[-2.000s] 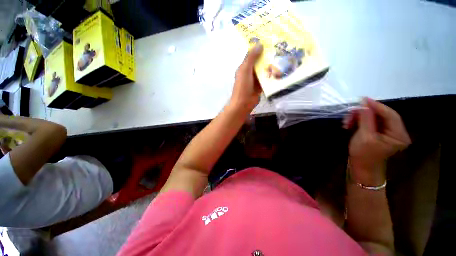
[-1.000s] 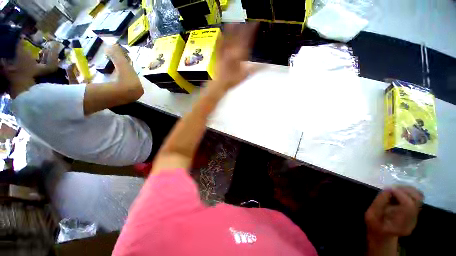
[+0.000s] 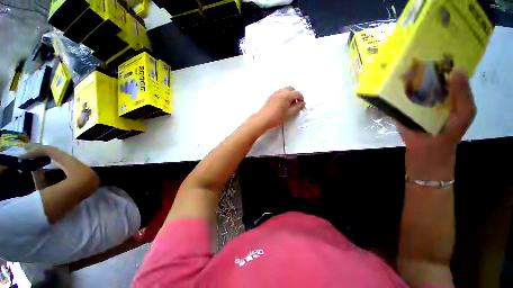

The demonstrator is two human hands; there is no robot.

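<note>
My right hand (image 3: 441,121) grips a yellow retail box (image 3: 427,73) with a black base, held tilted above the table at the right. No film shows clearly on it. My left hand (image 3: 289,106) is low at the middle of the table, fingertips pinched at the edge of a thin clear poly bag (image 3: 323,115); the film is faint against the white top. A bagged yellow box (image 3: 368,48) stands behind the held box, partly hidden, with loose film at its base.
A whitish sheaf of bags (image 3: 278,34) lies at the far side. Yellow boxes (image 3: 143,84) stand at the left of the white table (image 3: 208,112), with more stacked behind. A coworker in a light shirt (image 3: 90,225) is at the lower left.
My left hand has come down from the left boxes to the table's middle. My right hand, empty one second ago, now holds a raised yellow box. The view has turned.
</note>
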